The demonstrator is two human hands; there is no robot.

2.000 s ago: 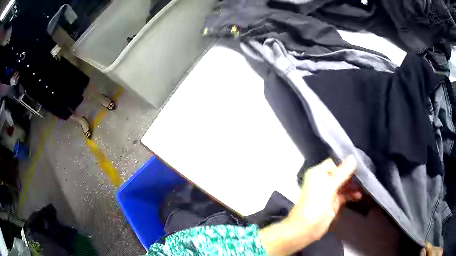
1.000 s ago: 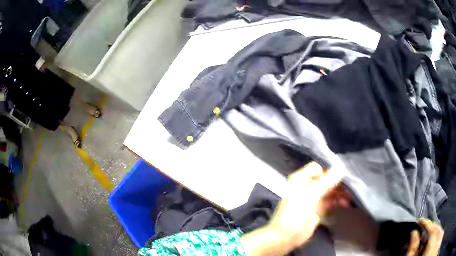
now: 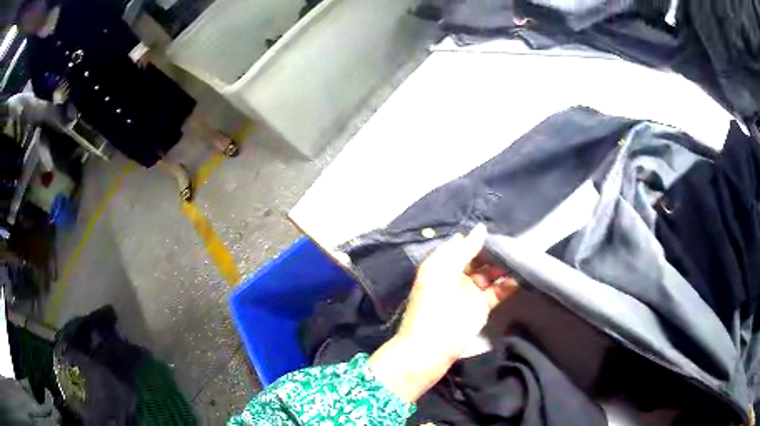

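Note:
My left hand (image 3: 446, 304), in a green patterned sleeve, is closed on the edge of a dark grey denim garment (image 3: 533, 183). The garment's paler inside shows along the taut edge running from my fingers to the lower right. A narrow cuff-like end with a gold button (image 3: 428, 233) lies just left of my fingertips, near the table's edge. A black fabric panel (image 3: 725, 225) is at the right. My fingertips are partly hidden by the hand and cloth. My right hand cannot be made out; the garment edge runs out at the lower right corner.
The garment lies on a white table (image 3: 392, 158). A blue bin (image 3: 279, 304) with dark cloth is below its near edge. A large off-white tub (image 3: 325, 91) stands beyond. More dark garments (image 3: 575, 33) lie at the table's far side. A person (image 3: 117, 91) in dark clothes is at upper left.
My left hand has moved left with the garment edge. The buttoned end has shifted right and is now beside my fingers. My right hand has left the view. The view has shifted left.

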